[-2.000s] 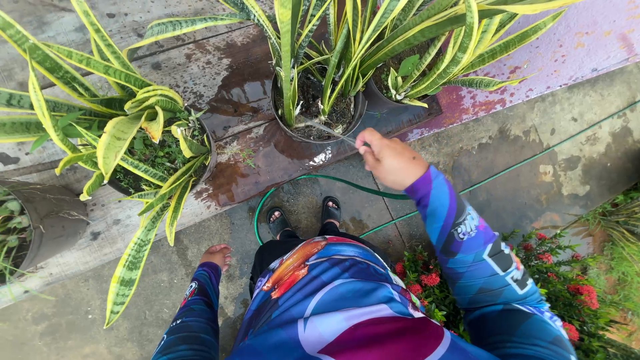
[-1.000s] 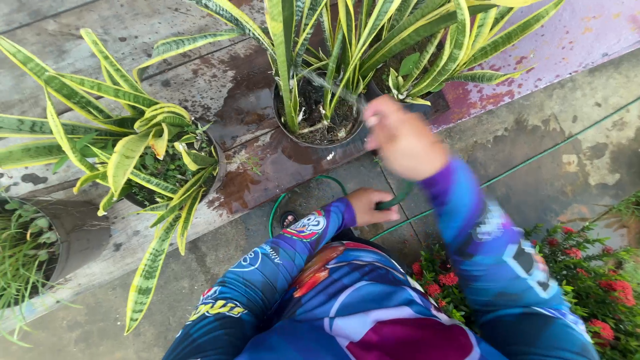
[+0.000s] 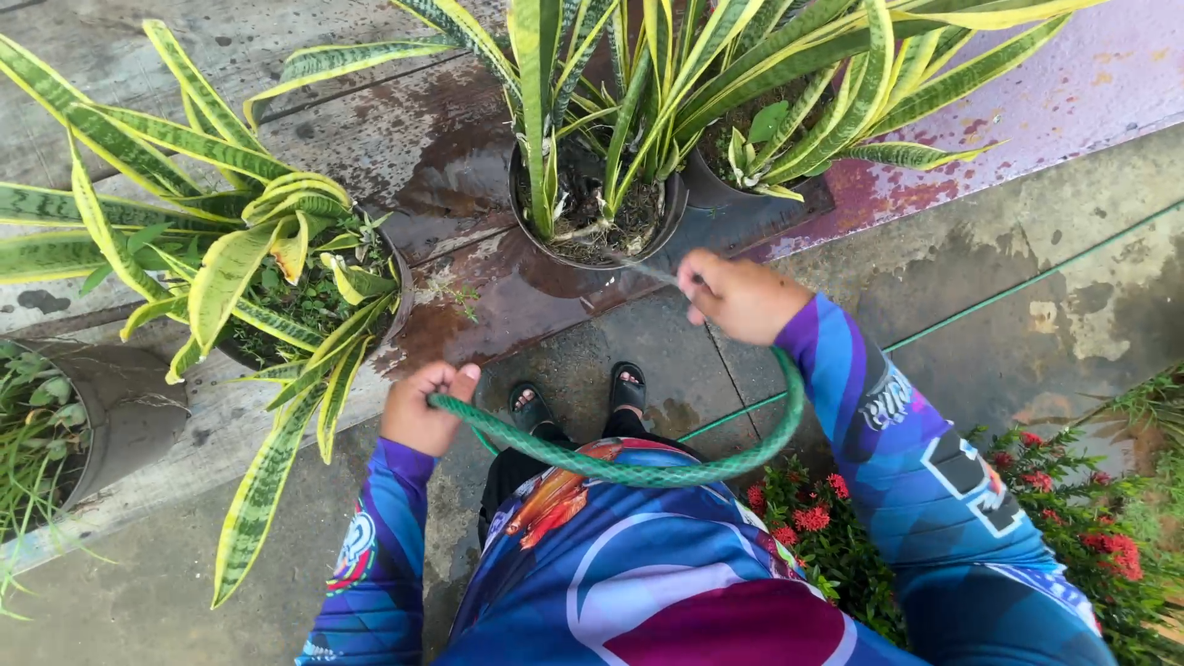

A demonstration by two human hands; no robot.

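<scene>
A green garden hose (image 3: 629, 472) curves in front of my torso from one hand to the other. My left hand (image 3: 425, 407) is closed around the hose at the left. My right hand (image 3: 740, 294) grips it near its end, just below the middle pot; the hose tip itself is hidden by my fingers. A thin stream of water (image 3: 652, 271) runs from there toward the rim of the dark round pot (image 3: 673, 217), which holds a snake plant (image 3: 538, 111) with yellow-edged leaves. Wet patches darken the wooden boards (image 3: 462, 333) beside this pot.
Another potted snake plant (image 3: 222, 264) spreads its leaves at left, above a tilted-looking pot (image 3: 134, 416) of green plants. A further pot (image 3: 708, 180) stands right of the middle one. Red-flowered shrubs (image 3: 812, 518) grow at lower right. Hose crosses the concrete (image 3: 1027, 282).
My left hand, at my side two seconds ago, took hold of the hose and has moved left with it, drawing a loop across my front. My right hand still directs water at the middle pot.
</scene>
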